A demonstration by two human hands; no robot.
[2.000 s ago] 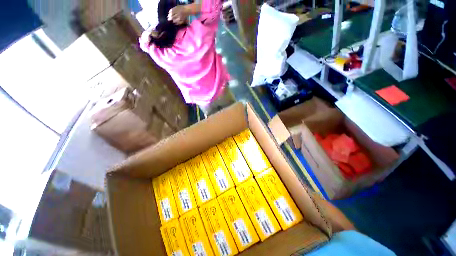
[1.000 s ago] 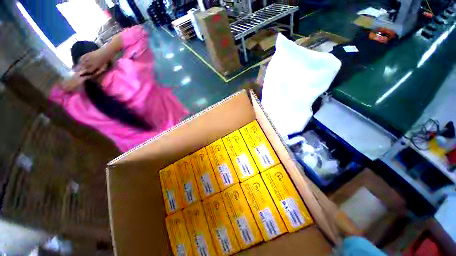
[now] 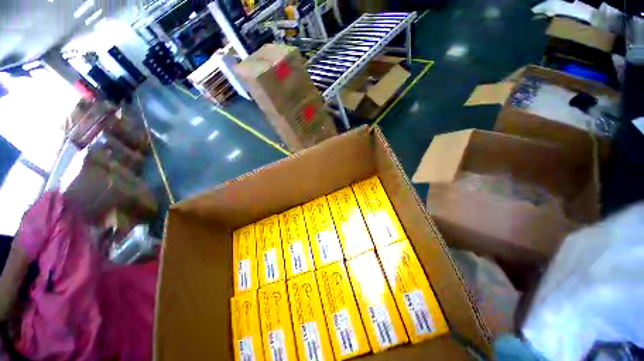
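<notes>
A large brown open carton (image 3: 191, 282) is directly in front of me, its near side cut off by the lower edge. Two rows of yellow product boxes (image 3: 337, 303) stand packed inside, with white labels showing and bare carton floor at the left and near right. A bit of light blue sleeve shows at the carton's lower right corner. My right hand is not visible there; it is hidden by the carton or cut off. My left hand is not in the picture.
A person in pink (image 3: 60, 282) is at the left edge. Ahead are stacked cartons with red marks (image 3: 289, 95) and a roller conveyor (image 3: 360, 53). Open cartons (image 3: 508, 201) stand at the right, near a white bag (image 3: 600, 282). Yellow lines mark the green floor.
The view has swung forward and right past the person, who is now at the left edge. The conveyor and stacked cartons have come nearer. The carton stays in front of me, its boxes unchanged.
</notes>
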